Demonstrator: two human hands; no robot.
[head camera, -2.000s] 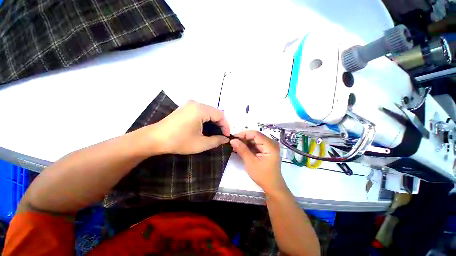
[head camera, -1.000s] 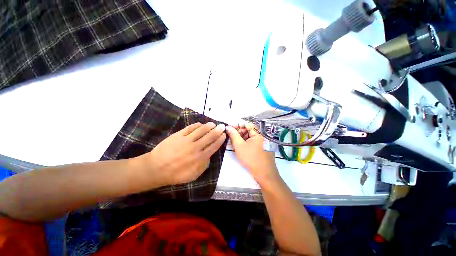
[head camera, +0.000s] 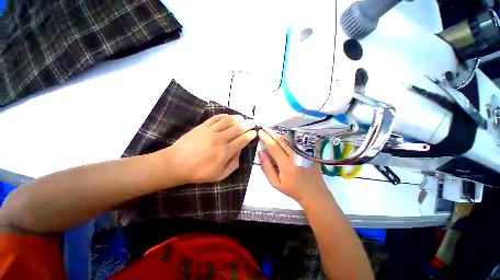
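A dark brown plaid cut panel (head camera: 214, 197) lies flat on the white table, its upper right edge at the needle area of the sewing machine (head camera: 312, 65). My left hand (head camera: 211, 149) lies on the panel with its fingertips at that edge. My right hand (head camera: 288, 169) is beside the panel's right edge, its fingertips touching the cloth at the same spot. The needle and presser foot are mostly hidden by the machine head and fingers.
A stack of plaid panels (head camera: 82, 38) lies at the far left. Scissors with green and yellow handles (head camera: 349, 159) and a slim black tool (head camera: 388, 174) lie behind the needle. A measuring tape (head camera: 274, 217) runs along the table's front edge.
My hands have gone from pinching the cloth edge to holding the panel flat at the needle. The panel's folded edge has moved up to the machine head. My left hand has flattened.
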